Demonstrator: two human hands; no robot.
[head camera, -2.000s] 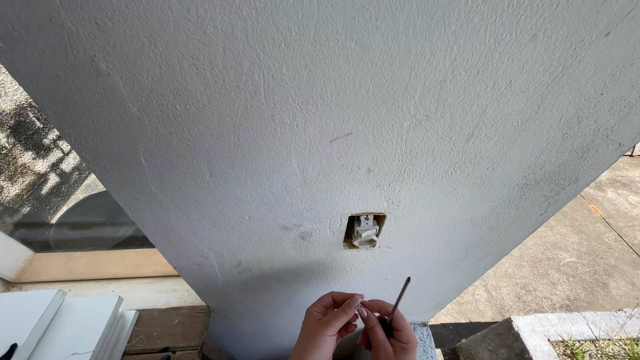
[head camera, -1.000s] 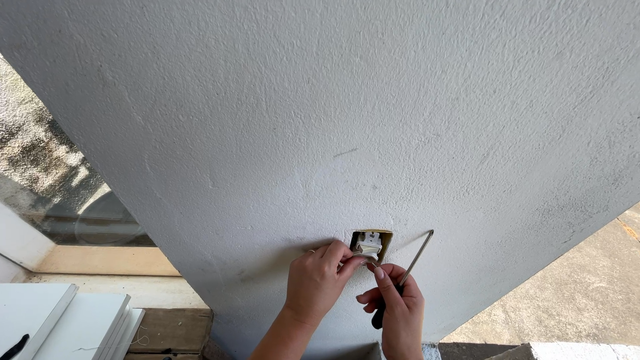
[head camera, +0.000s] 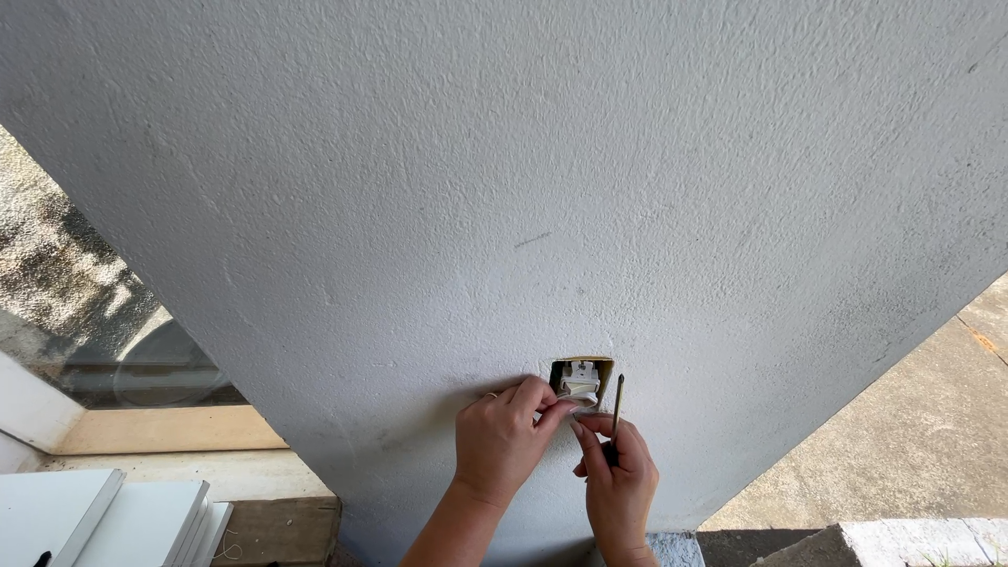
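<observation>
A white electrical fitting (head camera: 581, 376) sits in a rectangular wall box opening (head camera: 605, 381) low on the textured wall. My left hand (head camera: 508, 429) reaches the opening's lower left corner, its thumb and index finger pinched at the pale wiring or lower part of the fitting; what exactly lies between them is hidden. Just below and right of the opening, my right hand (head camera: 618, 465) holds a screwdriver (head camera: 618, 405) against its palm, shaft pointing up and tip beside the box. The right thumb and index fingertip meet near a small thing too tiny to identify.
White panels (head camera: 146, 520) are stacked on a wooden surface (head camera: 276, 528) at the lower left, below a window with a wooden sill (head camera: 173, 429). Beyond the wall's right edge lie concrete paving (head camera: 890, 402) and a white-painted block (head camera: 913, 543).
Both hands have risen from below the opening to its lower edge. Since one second ago, the screwdriver has swung from a rightward slant to nearly upright.
</observation>
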